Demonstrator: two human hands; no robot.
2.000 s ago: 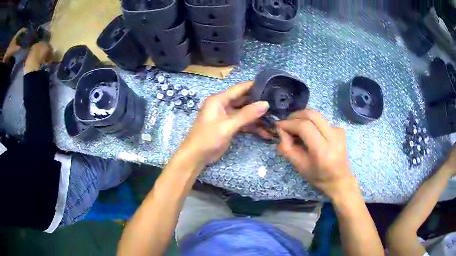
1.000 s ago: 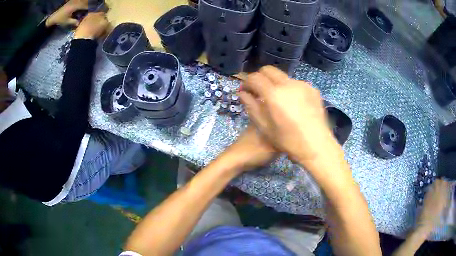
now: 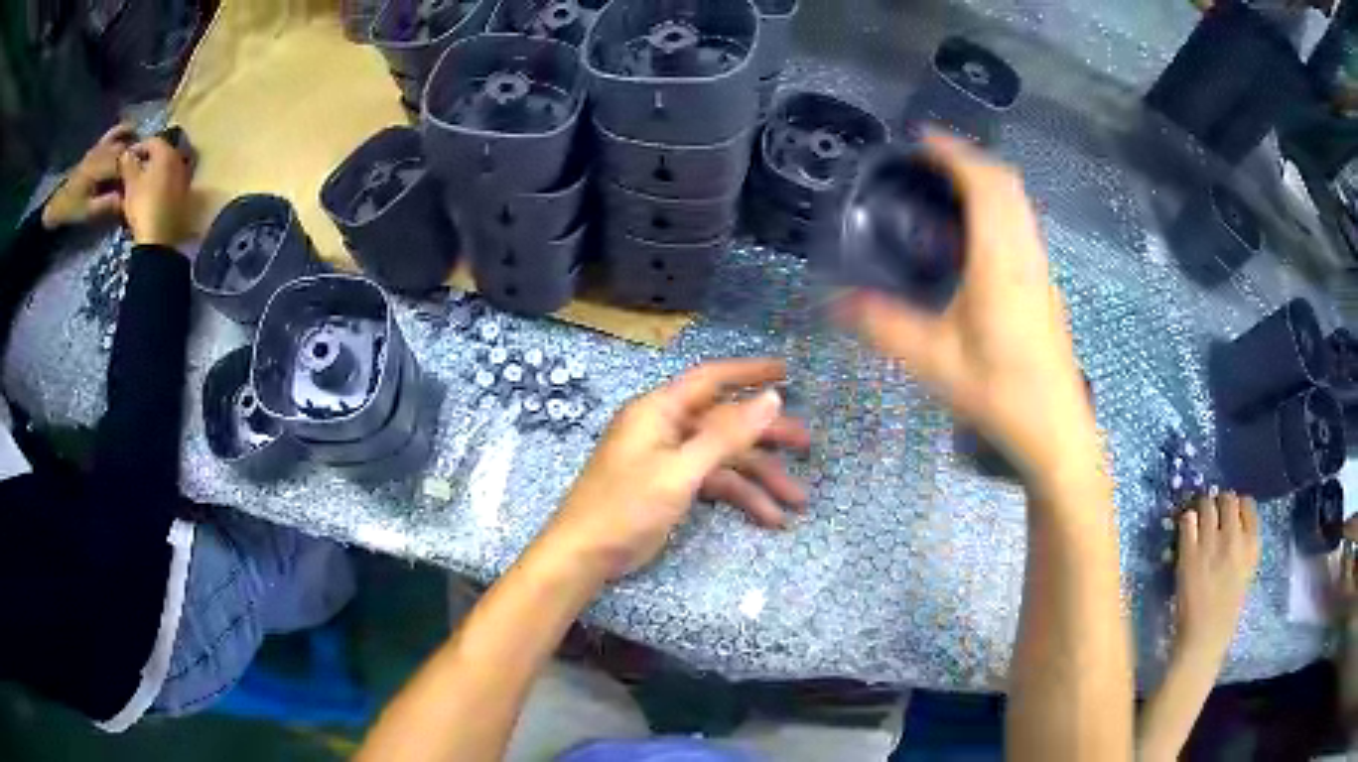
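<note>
My right hand (image 3: 990,298) is raised over the wrap and holds a dark plastic housing (image 3: 903,231), blurred, by its sides. My left hand (image 3: 678,462) is empty with its fingers apart, above the bubble wrap (image 3: 730,596). A pile of small black-and-white fittings (image 3: 533,390) lies to the left of my left hand. Another dark housing (image 3: 995,447) stands partly hidden behind my right wrist.
Tall housing stacks (image 3: 670,164) stand at the back on a cardboard sheet (image 3: 276,112). A shorter stack (image 3: 350,387) stands at the left, with single housings around it. A neighbour's arms (image 3: 149,283) are at the left. Another person's hand (image 3: 1217,558) is at the right by fittings.
My hands were close together and have moved apart. My right hand has moved up and right and now holds a housing. My left hand is now empty in full view. The camera view has shifted.
</note>
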